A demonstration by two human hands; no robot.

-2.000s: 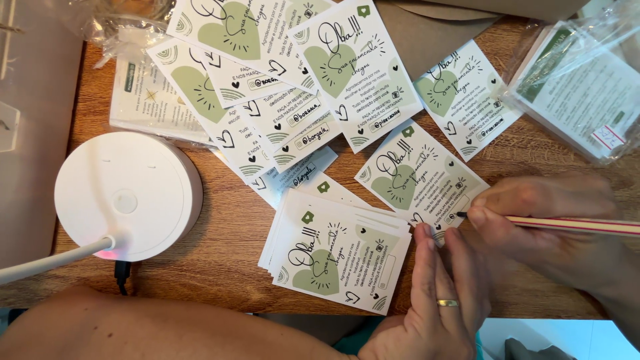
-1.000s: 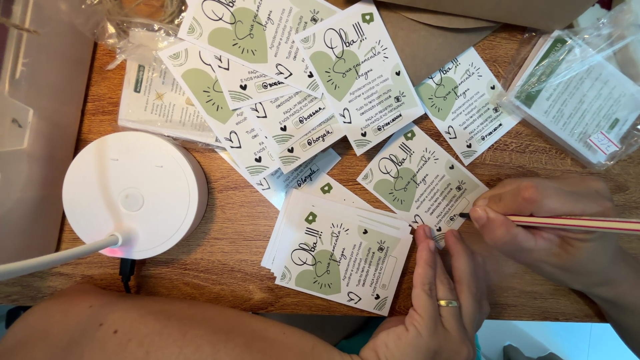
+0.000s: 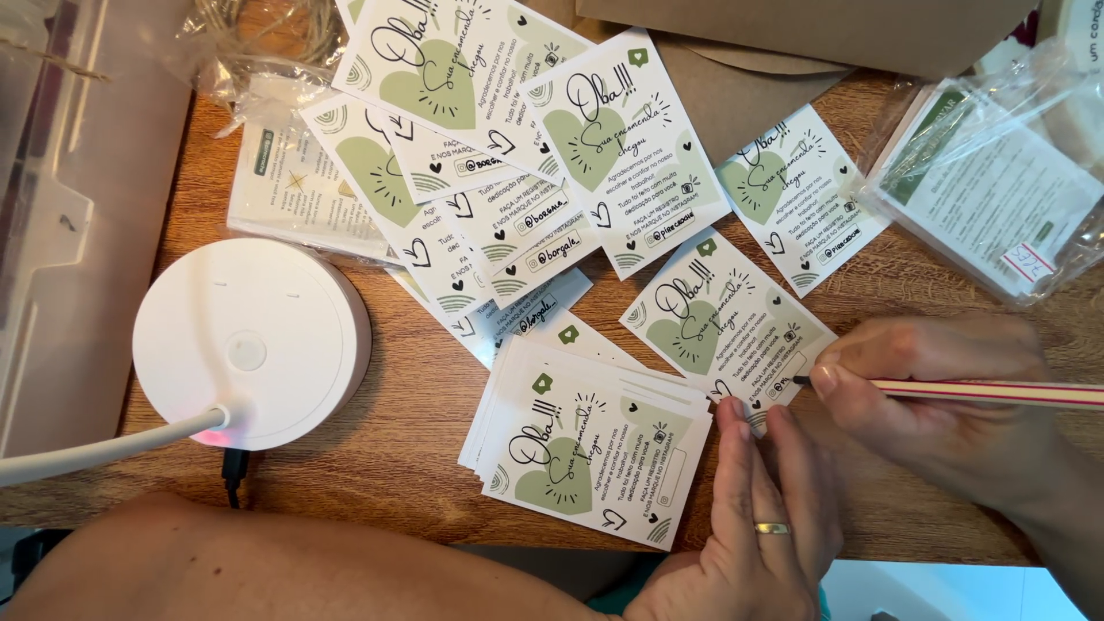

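Observation:
My right hand point(image 3: 940, 405) grips a slim striped pen point(image 3: 966, 391), its dark tip on the handle box of a printed thank-you card point(image 3: 729, 323). Handwritten marks show in that box beside the tip. My left hand point(image 3: 759, 517), with a gold-coloured ring on one finger, rests its fingertips on the card's lower edge. Left of that hand lies a stack of similar cards point(image 3: 595, 448) whose top card has an empty box. Above, a loose pile of cards point(image 3: 625, 155) bears handwriting in the boxes, and one more written card point(image 3: 802, 203) lies to its right.
A white round lamp base point(image 3: 250, 345) with a cable stands at the left, beside a translucent plastic bin point(image 3: 78, 198). Plastic-wrapped cards lie at upper left point(image 3: 293, 172) and at right point(image 3: 992, 190). Brown kraft paper point(image 3: 793, 30) and a coil of twine point(image 3: 267, 30) are at the top.
The pen tip has shifted slightly within the card's box. My left hand stays at the card's lower edge.

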